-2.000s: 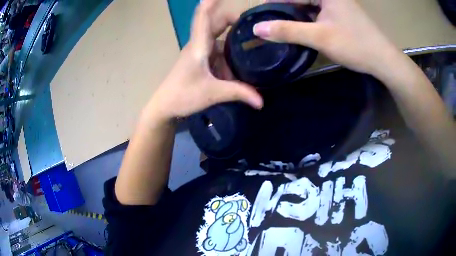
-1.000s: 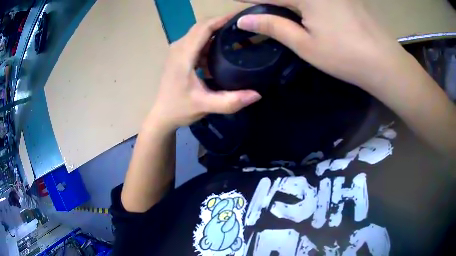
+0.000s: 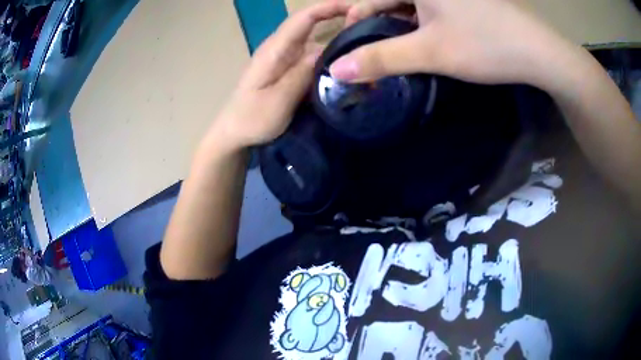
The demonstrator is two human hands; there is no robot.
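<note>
A black ear cup with a glossy face that reflects white light is held at the top centre, against the black shirt. My right hand grips it from above and the right, its thumb lying on the face. My left hand is at the cup's left side, its fingers behind the upper edge. A second black ear cup with a small pale slot hangs below my left hand, not held by the fingers. The headband cannot be told from the dark shirt.
Tan board sheets cover the green bench on the left and beyond the hands. A blue bin stands on the floor at the lower left, near yellow-black tape. The black printed shirt fills the lower right.
The upper cup has tilted, so its face now reflects white light. My left thumb has left the cup's lower edge, and my left fingers have moved up. The lower cup shows more fully.
</note>
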